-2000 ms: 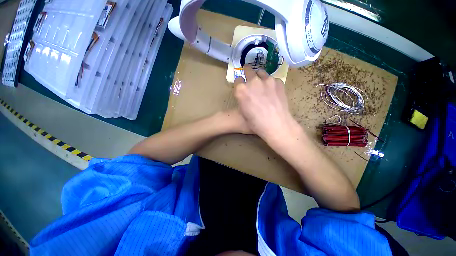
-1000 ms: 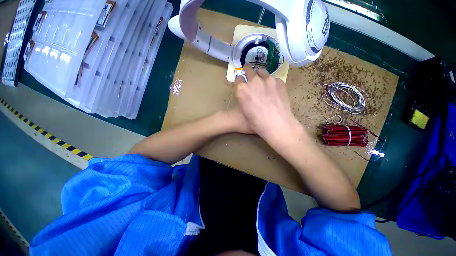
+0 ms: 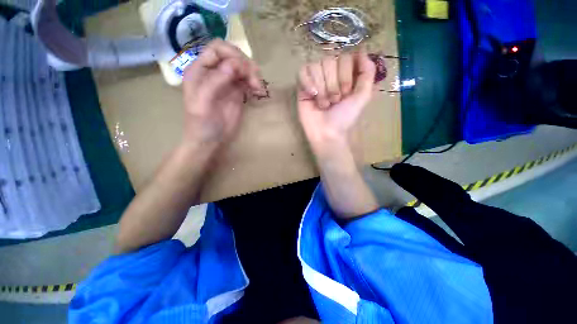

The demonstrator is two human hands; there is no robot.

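The white headphone set (image 3: 120, 52) lies at the top left, blurred and cut off by the top edge. Its open ear cup (image 3: 166, 25), with green and dark parts inside, sits on the cream pad (image 3: 239, 43). A small white-blue piece (image 3: 183, 61) is at the cup's edge. My left hand (image 3: 218, 85) is just below the cup, fingers curled, with thin dark wires (image 3: 260, 93) at the fingertips. My right hand (image 3: 335, 88) is to its right, fingers curled in; whether it holds anything is hidden. The red wire bundle (image 3: 380, 67) shows partly behind it.
A silvery wire coil (image 3: 338, 27) lies at the top of the brown cardboard (image 3: 272, 149), near brown debris. Translucent trays (image 3: 38, 139) stand left. A yellow sponge (image 3: 436, 8) and a blue tray (image 3: 471, 95) with a red-lit black box are right. A black cord runs beside it.
The view has shifted right and down. My hands were together at the ear cup with forearms crossed; now they are apart and uncrossed, my right hand near the red bundle.
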